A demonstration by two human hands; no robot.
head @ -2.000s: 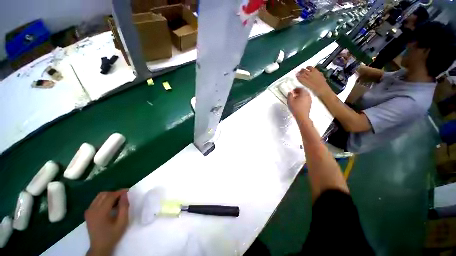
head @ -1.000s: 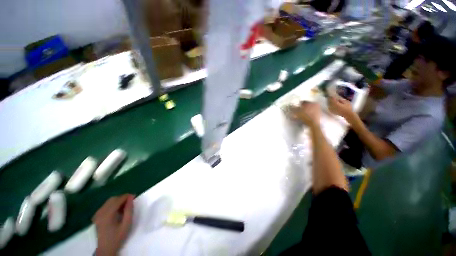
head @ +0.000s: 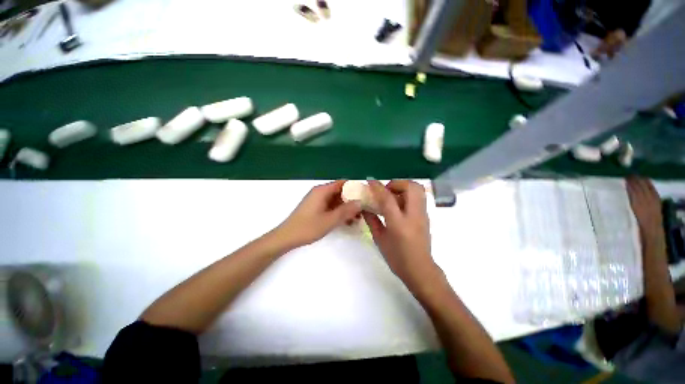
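Observation:
My left hand (head: 321, 212) and my right hand (head: 400, 224) meet over the near bench and hold a small white housing (head: 356, 192) between their fingers. Its rounded end shows between the hands; the rest is hidden by the fingers. A pale yellow bit (head: 366, 231) shows just below the hands; the fingers partly hide it and I cannot tell the rest of it. Several white oblong housings (head: 181, 125) lie on the green belt (head: 360, 90) beyond the hands. One more housing (head: 434, 142) lies apart on the belt, left of the post.
A grey metal post (head: 541, 112) slants up from the bench's (head: 188, 202) back edge. A clear bumpy plastic tray (head: 574, 255) lies at right, beside another person's hand (head: 644, 202). A fan (head: 31, 304) is at lower left. Small yellow tabs (head: 410, 90) are on the belt's far side.
The view has swung right-to-left, so the belt runs straight across. My right hand has come back from the right end of the bench and joined my left; both now hold a housing.

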